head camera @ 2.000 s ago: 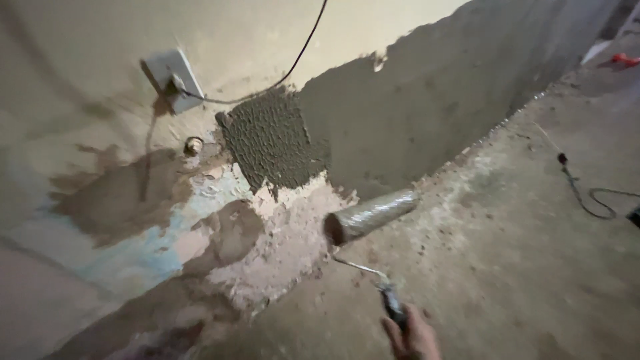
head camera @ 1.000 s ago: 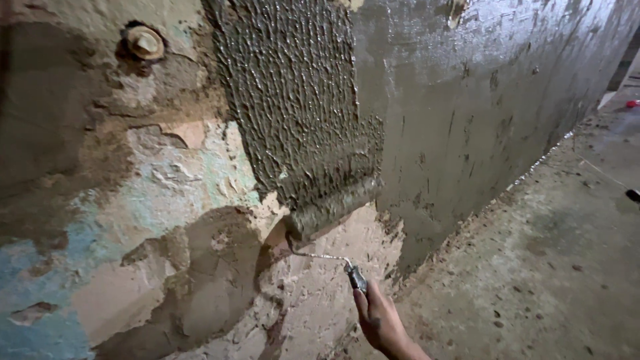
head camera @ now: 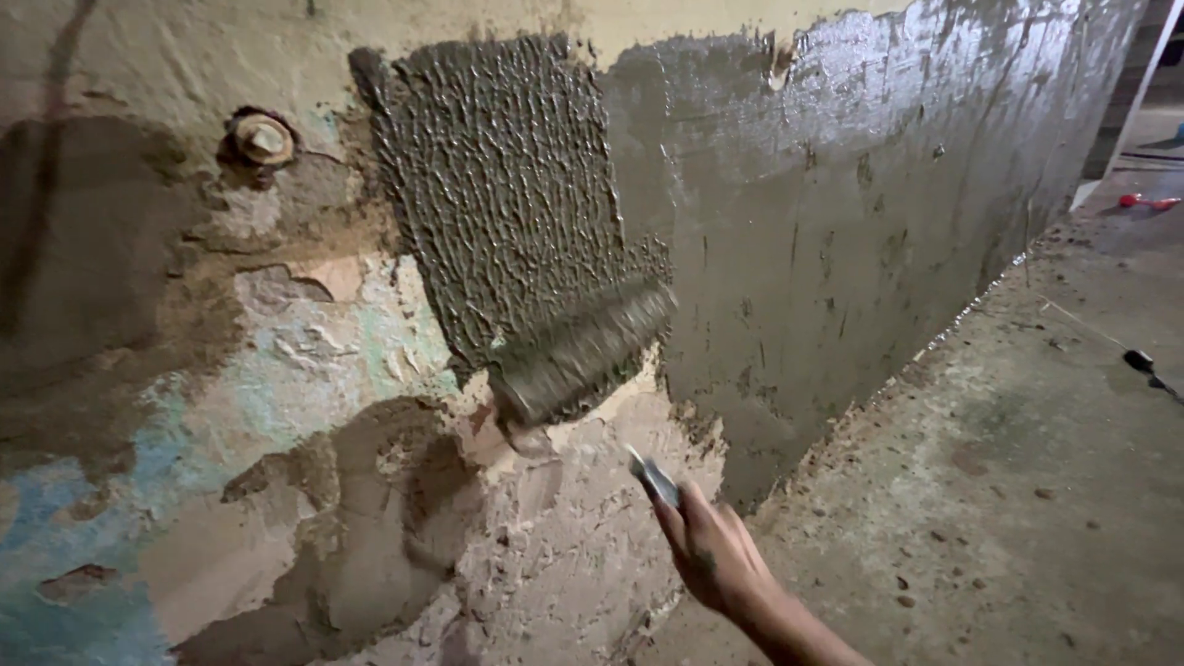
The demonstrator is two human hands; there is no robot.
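My right hand (head camera: 717, 555) is closed around the handle of a paint roller (head camera: 583, 351), at the lower middle of the view. The roller's sleeve is loaded with wet grey-brown coating and lies slanted against the wall, at the lower edge of a ridged, glossy patch of the same coating (head camera: 499, 176). Right of this patch, a smoother wet coat (head camera: 832, 213) runs along the lower wall. Bare, rough plaster (head camera: 583, 546) shows beneath the roller. The roller's wire frame is mostly blurred. My left hand is out of view.
A round fitting (head camera: 264, 139) sticks out of the wall at upper left, above flaking blue-green paint (head camera: 176, 444). On the right is a concrete floor (head camera: 980, 518) with crumbs along the wall's foot, a cable with a black connector (head camera: 1140, 361) and a red object (head camera: 1147, 202).
The roller, over the foot of the wall two seconds ago, has moved onto the wall at the ridged patch, still in my right hand. The view has come closer; the wall socket is out of it.
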